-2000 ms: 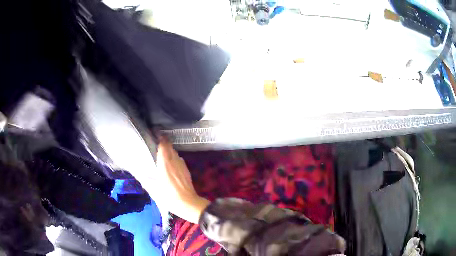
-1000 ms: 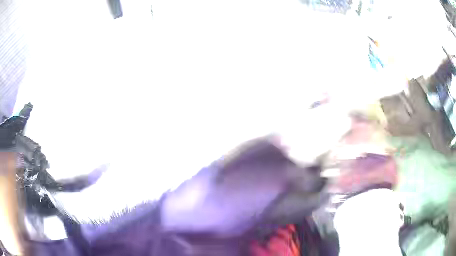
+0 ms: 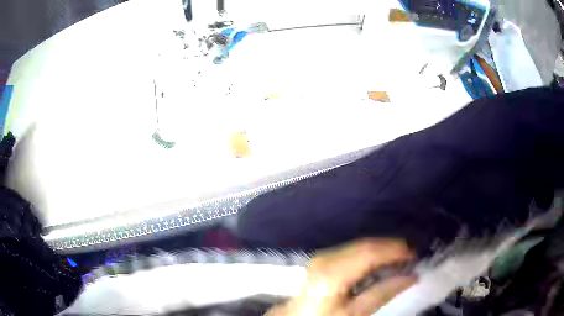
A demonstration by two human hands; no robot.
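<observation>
A dark navy garment piece (image 3: 396,179) lies over the front right of the white machine table and hangs past its edge. A hand at the bottom centre, apparently my left hand (image 3: 352,278), is blurred and cut off by the lower edge. Its fingers are bent over the cloth's near side and grip it. A pale, blurred strip of cloth (image 3: 204,287) runs left from this hand, and another pale strip shows at its right. My right hand is not in view.
The sewing machine's shiny foot area (image 3: 207,40) is at the top, left of centre. Tape patches (image 3: 240,144) are on the white bed. A ruler-marked edge (image 3: 154,223) crosses the front. The control panel (image 3: 442,15) is at upper right. Dark cloth (image 3: 28,253) is at lower left.
The dark cloth has moved from the table's left side to its right side. The view has shifted, with the machine now further left. The hand now grips cloth at the bottom centre.
</observation>
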